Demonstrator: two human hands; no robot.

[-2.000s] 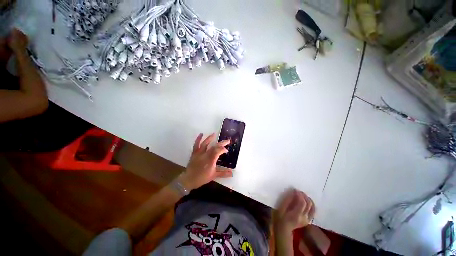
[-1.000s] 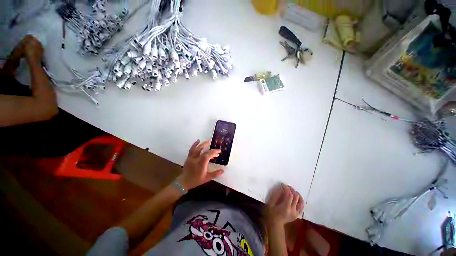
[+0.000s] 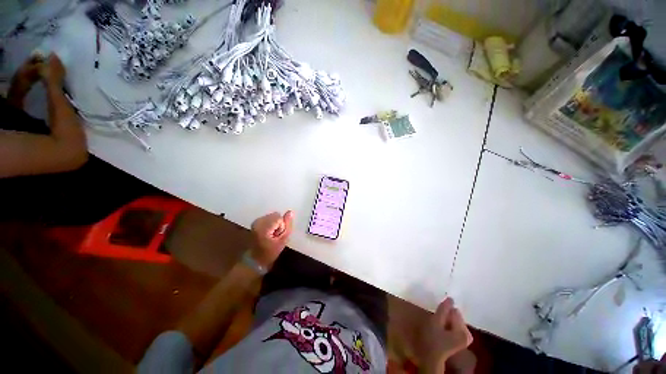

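A smartphone point(image 3: 328, 208) lies face up on the white table in front of me, its screen lit pink with lines of text. My left hand point(image 3: 272, 232) is curled closed at the table edge, just left of the phone and not touching it. Nothing shows in it. My right hand point(image 3: 451, 330) is at the table edge to the lower right, its fingers bent and close together. I cannot tell if a small thing is between its fingertips.
A big heap of white-grey cables point(image 3: 245, 91) lies at the back left. Keys point(image 3: 429, 86), a small white-green packet point(image 3: 397, 126) and a printed bag point(image 3: 613, 98) are farther back. Wire bundles point(image 3: 621, 201) lie right of the seam. Another person's hands point(image 3: 42, 69) are at the left.
My left hand has drawn back from the phone and its fingers have closed. The screen has changed from dark to pink. My right hand has moved right and down, off the tabletop.
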